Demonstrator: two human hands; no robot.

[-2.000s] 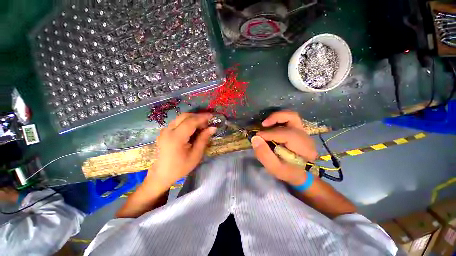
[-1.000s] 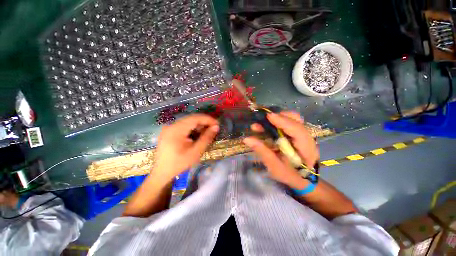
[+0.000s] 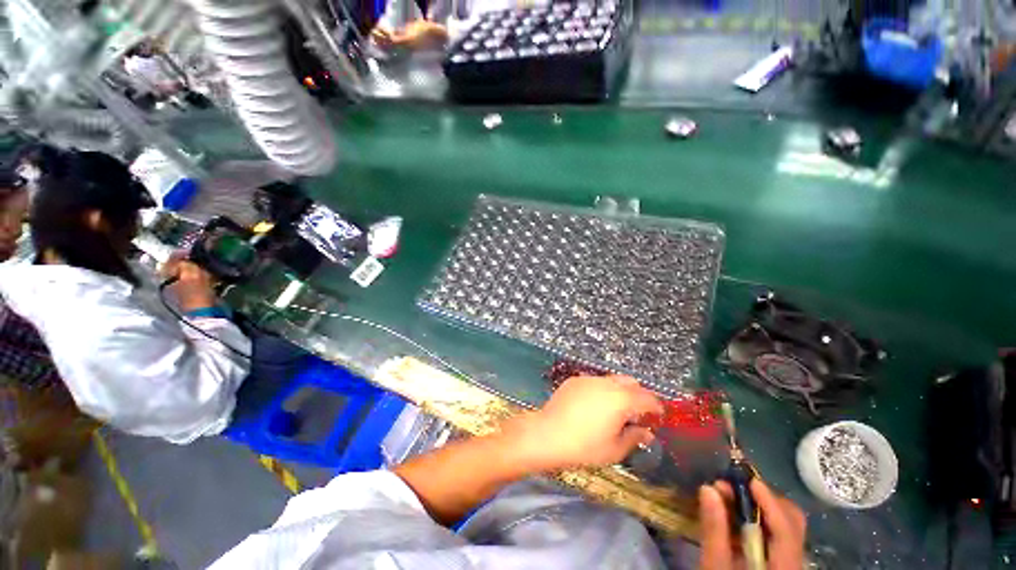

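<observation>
My left hand (image 3: 596, 421) is at the left edge of the pile of red lead wires (image 3: 693, 415), fingertips drawn together; whether they pinch anything cannot be told. My right hand (image 3: 755, 526), partly cut off by the bottom edge, holds the soldering iron (image 3: 744, 497) by its black grip, with the metal tip pointing up, just right of the red pile. Dark lead wires (image 3: 570, 370) lie behind my left hand. The clear blister tray (image 3: 443, 311), with rows of silvery round parts, lies beyond both piles.
A white bowl of silvery scraps (image 3: 811, 475) and a black fan (image 3: 797, 356) stand at the right. The tan strip (image 3: 446, 392) runs along the bench edge, partly under my left arm. Another person (image 3: 123, 356) sits at the left. A black partitioned tray (image 3: 535, 78) is across the bench.
The view has swung up and left, showing more bench and the other person. My left hand has moved to the red wires. The iron is still in my right hand, now farther from my left.
</observation>
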